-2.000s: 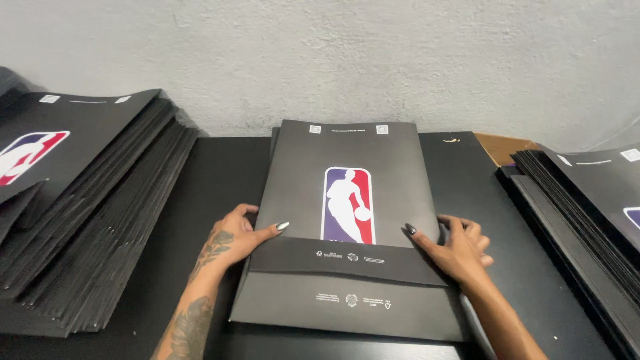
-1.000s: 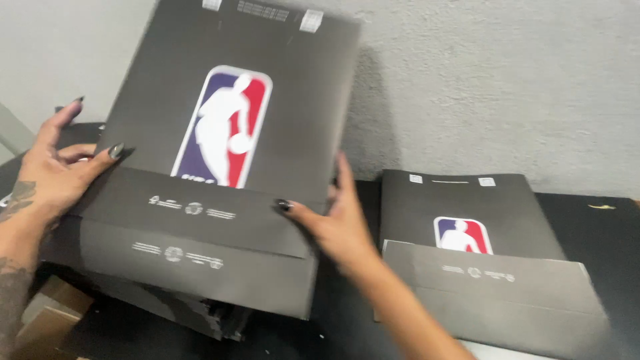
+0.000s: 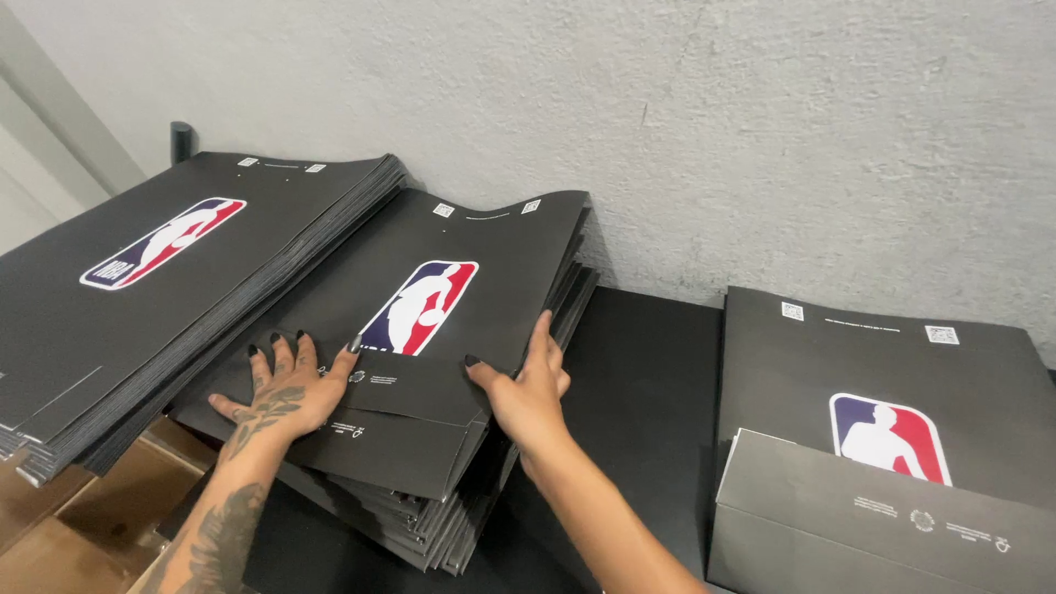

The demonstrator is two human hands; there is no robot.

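Observation:
A black paper bag (image 3: 503,247), folded flat and printed with a basketball league logo, lies on top of a stack of similar folded bags (image 3: 412,528). My left hand (image 3: 289,396) rests with spread fingers on the bag's lower left part, its thumb near the logo. At the bag's right edge is my right hand (image 3: 528,388), thumb on top and fingers along the side, gripping that edge. Another flat bag (image 3: 825,363) with the same logo and a folded-up bottom lies at the right, with neither hand touching it.
A tall stack of flat black bags (image 3: 165,322) stands at the left, close beside the middle stack. Open cardboard boxes (image 3: 124,503) sit below it. The black tabletop (image 3: 643,396) runs between the middle stack and the right bag, against a rough grey wall (image 3: 660,124).
Both hands have carried the folded bag from the table's middle leftward, and it now lies on the stack. My left hand has gone from its edge to its top. The view has turned left.

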